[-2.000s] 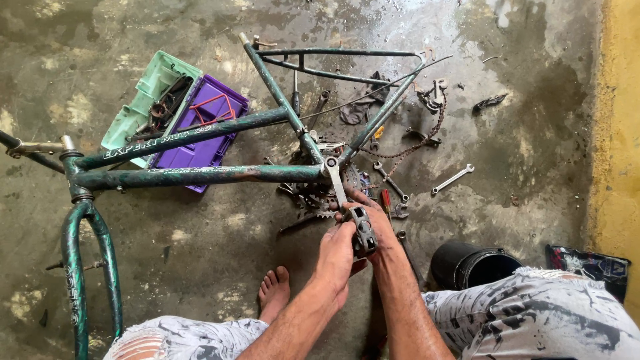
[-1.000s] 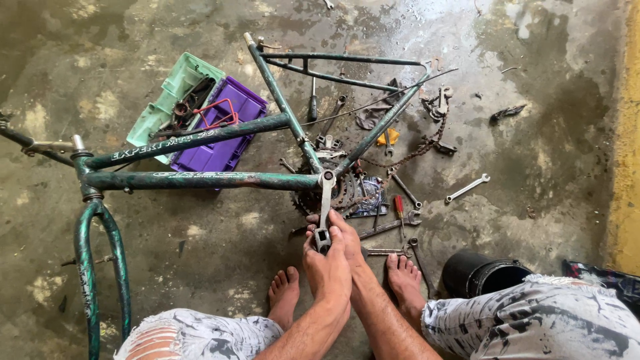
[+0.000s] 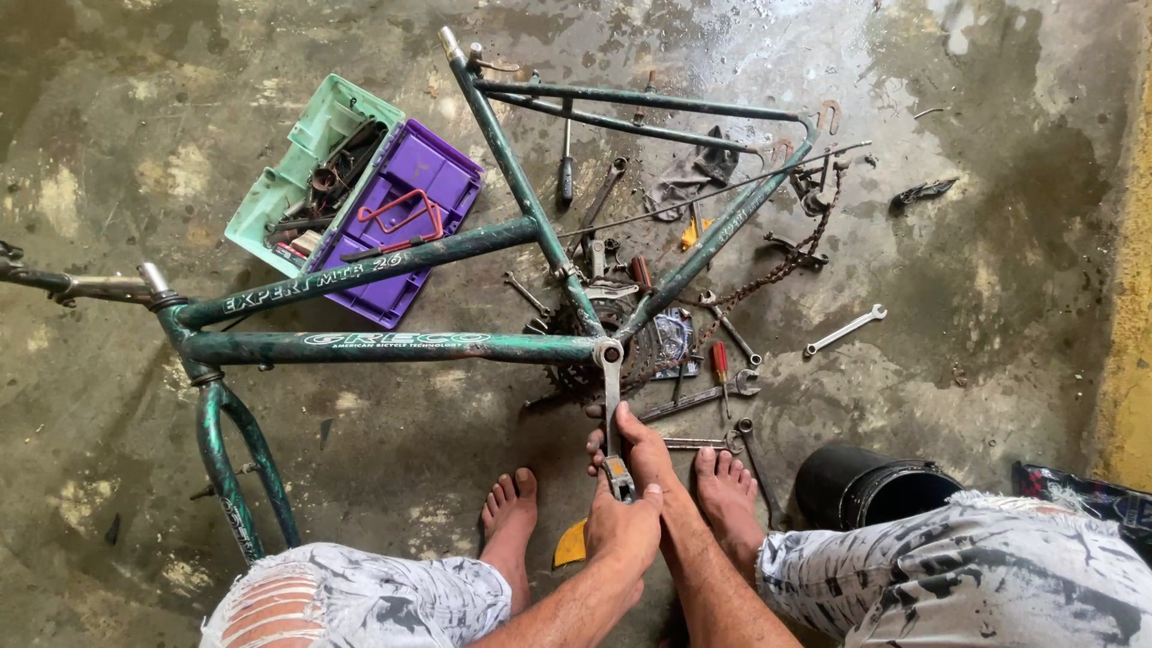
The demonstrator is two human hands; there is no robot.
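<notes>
A green bicycle frame (image 3: pixel 405 348) with its fork (image 3: pixel 214 432) spans the view from left to upper right. From its bottom bracket a metal crank arm (image 3: pixel 613 387) points down towards me, with a pedal (image 3: pixel 619 479) at its lower end. My left hand (image 3: pixel 621 531) is closed around the pedal, its thumb along the side. Just above, my right hand (image 3: pixel 646 450) grips the lower crank arm, its fingertips showing on the far side. Chainrings (image 3: pixel 576 360) lie behind the bottom bracket, partly hidden by the frame. A rusty chain (image 3: pixel 765 283) runs up to a derailleur (image 3: pixel 814 193).
An open toolbox (image 3: pixel 310 148) with a purple lid (image 3: pixel 387 292) lies upper left. Wrenches (image 3: pixel 846 330), a red-handled screwdriver (image 3: pixel 720 360) and a dark cloth (image 3: pixel 688 180) are on the concrete floor. A black bucket (image 3: pixel 832 486) lies beside my right leg; a yellow object (image 3: pixel 571 544) sits between my feet.
The pedal showed its broad side two seconds ago and now appears narrower, turned in my hands. Both hands stay at the pedal and crank arm. The view has shifted slightly.
</notes>
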